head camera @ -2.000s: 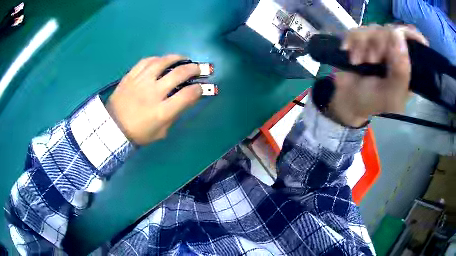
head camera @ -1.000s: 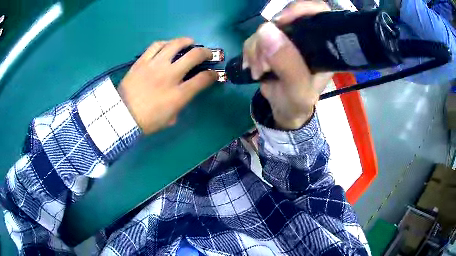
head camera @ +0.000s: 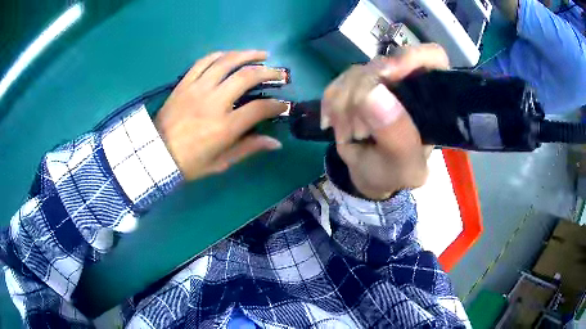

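My left hand (head camera: 215, 115) lies over two dark connectors on the green bench, fingers spread along them. The copper-ended tip of the upper connector (head camera: 277, 76) shows past my fingers. The end of the lower connector (head camera: 285, 108) shows beside the driver's nose. My right hand (head camera: 379, 122) is wrapped around the black electric screwdriver (head camera: 479, 109), held nearly level with its nose pointing left. Whether the bit touches the lower connector cannot be told. Thin black leads (head camera: 138, 103) run left from under my left hand.
The white screw feeder (head camera: 434, 22) stands at the top right behind the driver. An orange-red rimmed tray (head camera: 472, 193) is right of the bench edge. A person's blue sleeve (head camera: 552, 51) shows at the top right. Boxes (head camera: 559, 257) stand on the floor at the lower right.
From the feeder, my right hand moved the driver left to the connectors; in the last second it shifted slightly down. My left hand moved slightly right and up, and its thumb now shows spread out.
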